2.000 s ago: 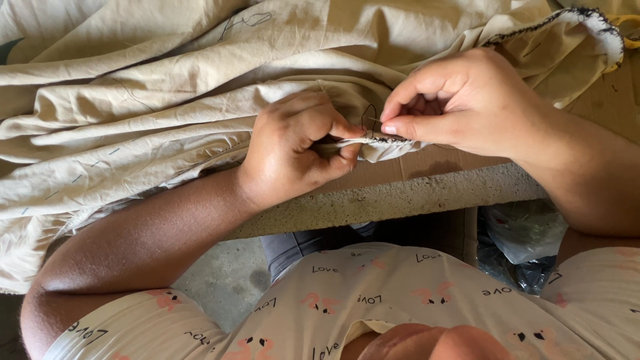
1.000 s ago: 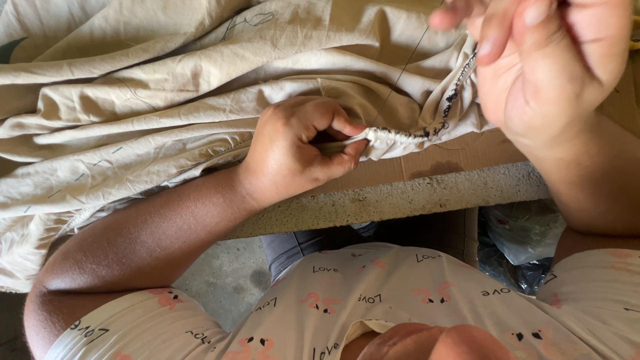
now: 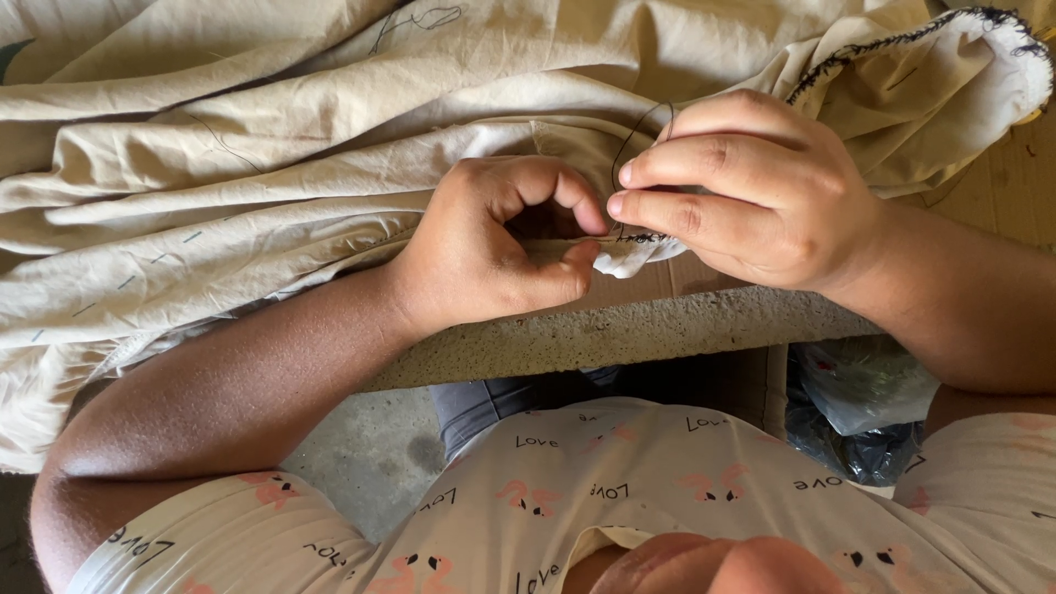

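Note:
Beige fabric (image 3: 346, 157) lies in long folds under and beyond my hands. My left hand (image 3: 511, 239) pinches its folded edge between thumb and index finger. Just right of those fingertips, black stitches (image 3: 643, 238) run along the edge, with a white layer (image 3: 623, 262) hanging below. My right hand (image 3: 742, 194) is at the stitched edge, thumb and fingers bent close together. A loop of black thread (image 3: 615, 165) rises beside its fingertips. Whether a needle is between them cannot be seen. More black stitching (image 3: 874, 45) borders a curved white edge at the upper right.
A rough concrete slab edge (image 3: 577, 338) runs between my body and the fabric, with cardboard (image 3: 701, 276) on top. Plastic bags (image 3: 866, 396) lie below at the right. Loose black threads (image 3: 429, 18) and dashed stitches (image 3: 157, 258) show on the fabric.
My right hand was raised at the upper right one second ago, with thread stretched from the edge. It has come back down to the stitched edge. My left hand has kept its pinch.

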